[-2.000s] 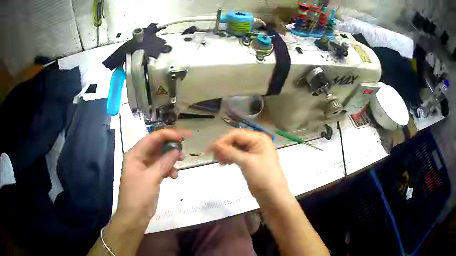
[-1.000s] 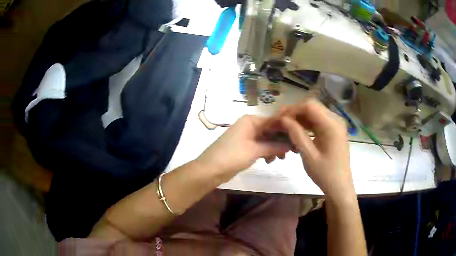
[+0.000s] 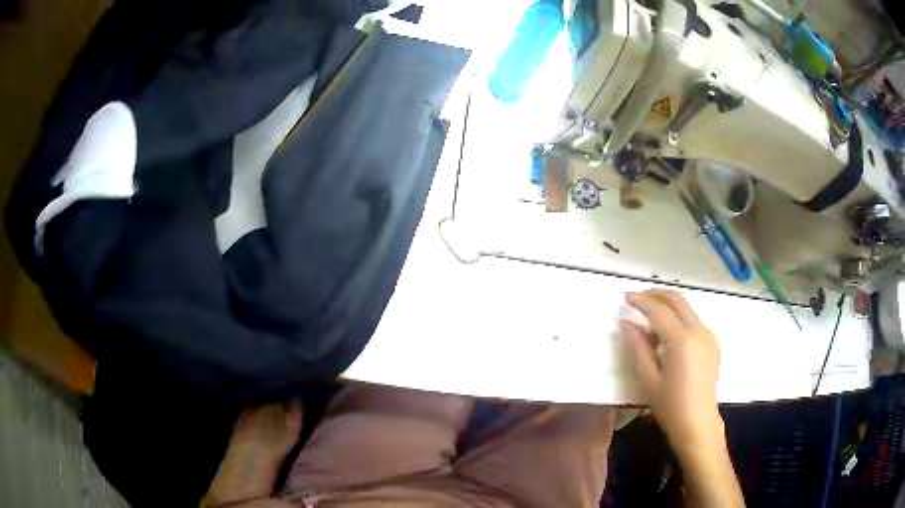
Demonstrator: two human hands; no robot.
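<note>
The dark garment (image 3: pixel 337 189) lies in a heap at the left of the table, with a white oval patch (image 3: pixel 107 149) on it. My left hand (image 3: pixel 270 434) is low, by the table's front edge and the hanging garment; its fingers are partly hidden, so I cannot tell whether it holds anything. My right hand (image 3: pixel 670 347) is over the white tabletop (image 3: pixel 516 337), fingers curved and apart, and seems empty. The sewing machine (image 3: pixel 759 124) stands behind it. A small perforated disc (image 3: pixel 586 193) is near the needle area.
A light-blue rounded piece (image 3: pixel 526 50) lies left of the machine head. Blue-handled snips (image 3: pixel 729 250) and a thin green tool (image 3: pixel 777 295) lie on the machine bed. A white cup or roll (image 3: pixel 735 189) is under the arm. A dark crate (image 3: pixel 863 446) is below at the right.
My hands were together over the table around a small dark round item; now they are apart. My left hand has dropped to the lower left. The item is out of sight. The view has swung left.
</note>
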